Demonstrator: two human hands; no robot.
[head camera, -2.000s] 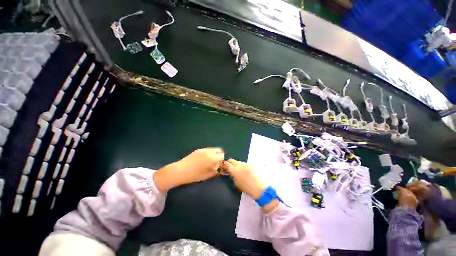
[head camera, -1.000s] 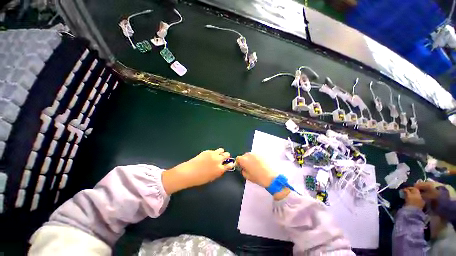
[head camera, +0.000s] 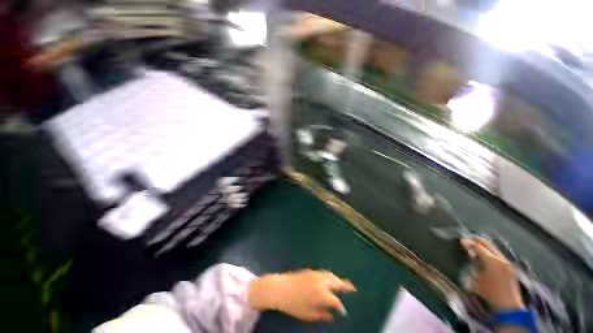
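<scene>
The frame is blurred. My left hand (head camera: 302, 294) is over the dark green bench, fingers apart, with nothing seen in it. My right hand (head camera: 492, 273), with a blue band at the wrist, is over the conveyor belt at the right. Its fingers are bent at a blurred pale unit; whether they grip it cannot be told. Blurred white corded pieces (head camera: 421, 195) lie on the belt to the left of my right hand. More corded pieces (head camera: 333, 170) lie near the belt's far left end.
A stack of black trays with white shells (head camera: 162, 130) stands at the left. A worn brownish edge strip (head camera: 364, 227) divides bench and belt. A corner of the white-lilac sheet (head camera: 416, 315) shows at the bottom. A blurred person's arm (head camera: 62, 52) is at the upper left.
The view has swung left and up, showing the tray stack. My hands have parted: the left is now empty, and the right has moved from the bench over to the belt.
</scene>
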